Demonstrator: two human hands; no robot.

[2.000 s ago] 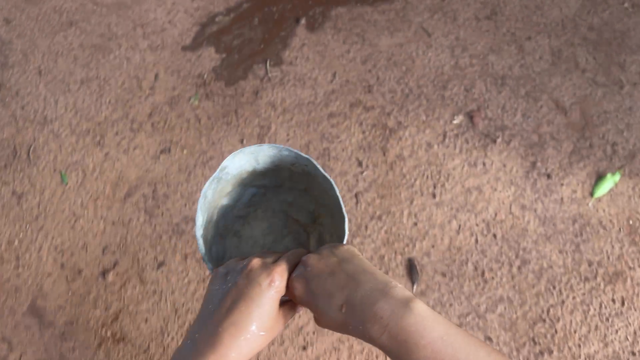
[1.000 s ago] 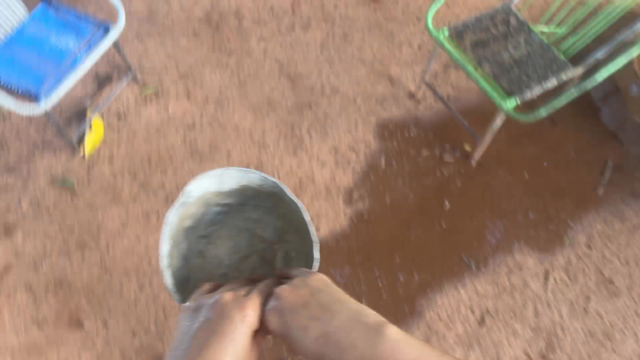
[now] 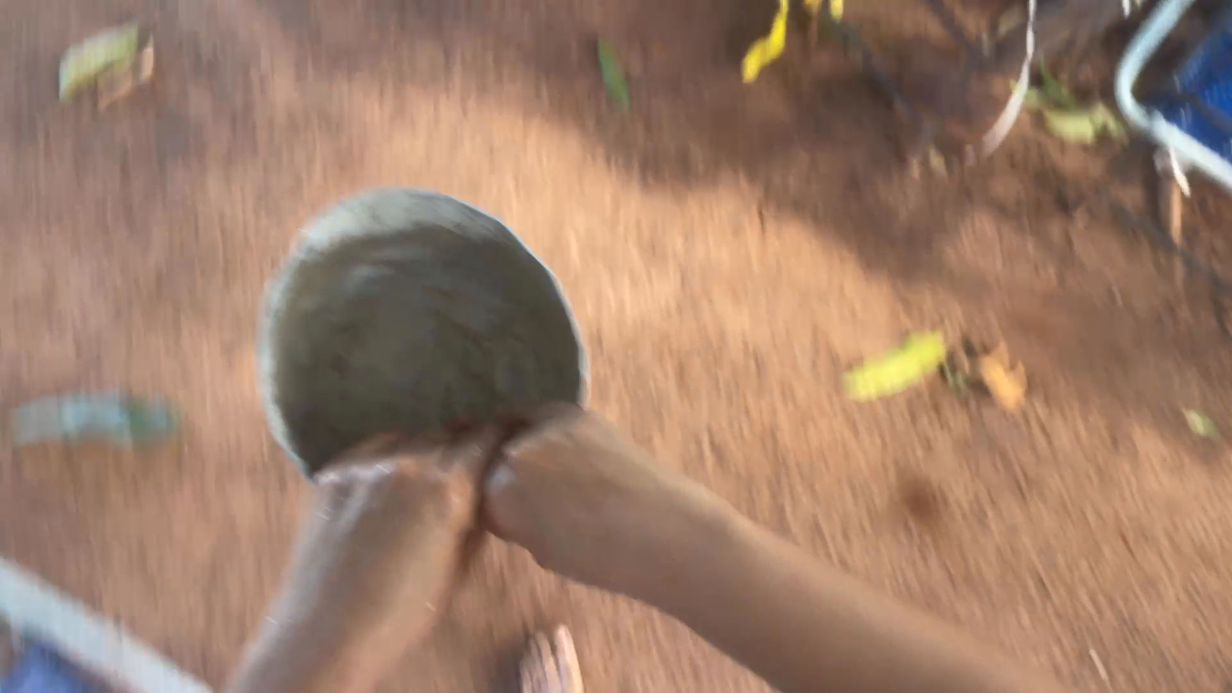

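A round grey metal basin (image 3: pixel 423 318) hangs over reddish ground, left of the middle of the head view, its inside partly in shade. My left hand (image 3: pixel 399 491) grips its near rim, and my right hand (image 3: pixel 553 472) grips the same rim just beside it. Both hands are closed with the fingers curled over the edge; the fingertips are hidden. Blur hides whether anything lies in the basin.
A chair with a pale frame (image 3: pixel 1141 106) and blue seat stands at the top right. Another pale frame bar (image 3: pixel 87 626) with blue below it shows at the bottom left. Bare toes (image 3: pixel 551 662) show at the bottom. Yellow and green leaves (image 3: pixel 895 366) lie scattered on the ground.
The view has swung widely. The green chair and the dark wet patch seen a second ago are out of sight. Both hands have kept hold of the basin.
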